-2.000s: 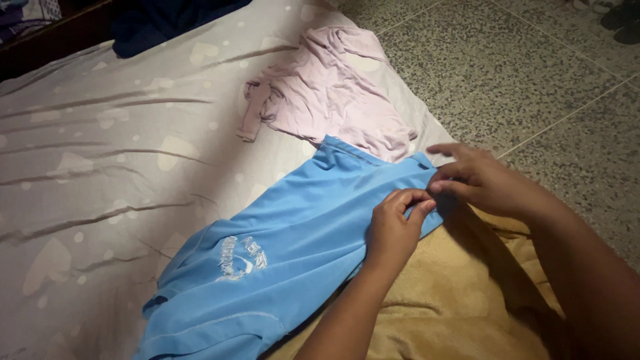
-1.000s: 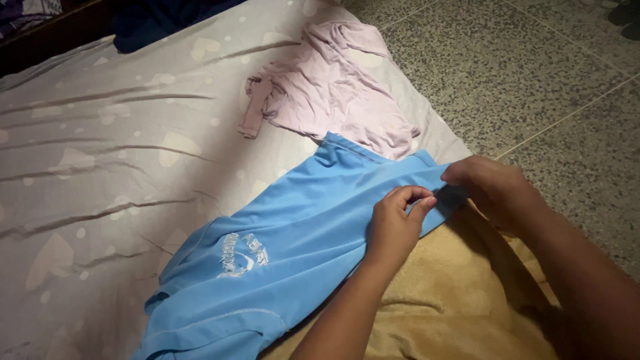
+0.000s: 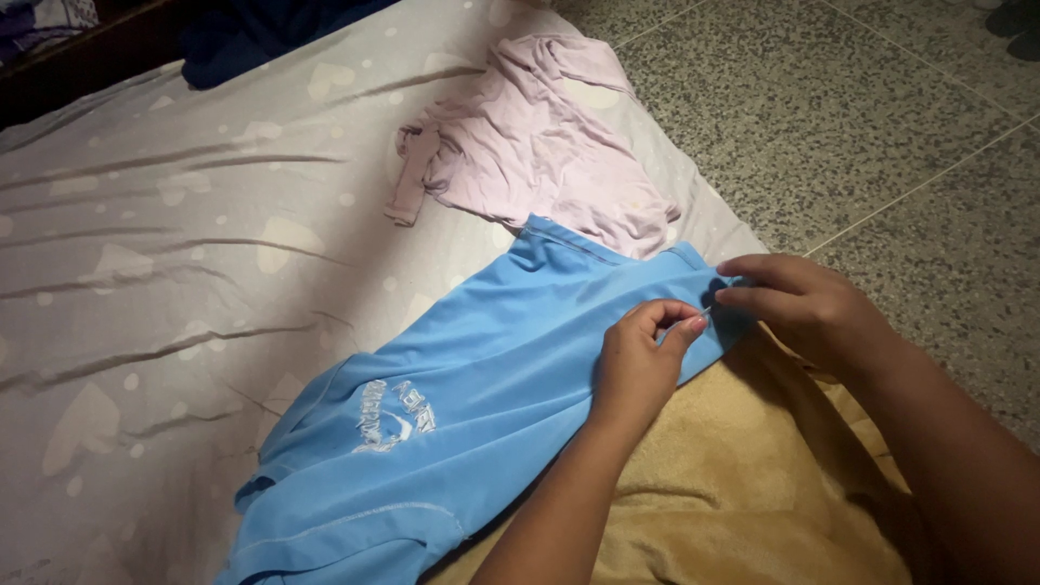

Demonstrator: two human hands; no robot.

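Observation:
A blue short-sleeved shirt (image 3: 487,349) with a white embroidered emblem lies spread over the bed and a tan blanket. Close to its hem, my left hand (image 3: 650,349) pinches a tiny, thin, pale thing, too small to name, between thumb and forefinger. My right hand (image 3: 796,305) is just to the right, over the shirt's edge, thumb and forefinger apart, with nothing seen between them. A crumpled pale pink garment (image 3: 544,146) lies beyond the hem, touching the shirt.
The bed bears a light sheet with hearts (image 3: 187,268). Across my side lies the tan plush blanket (image 3: 731,455). Dark blue cloth (image 3: 252,36) lies at the far left edge, near a dark wooden board (image 3: 106,57). Speckled floor tiles (image 3: 780,106) are on the right.
My right hand has shifted slightly, and its thumb and forefinger, blurred one second ago, now show apart. My left hand remains at the same part of the shirt.

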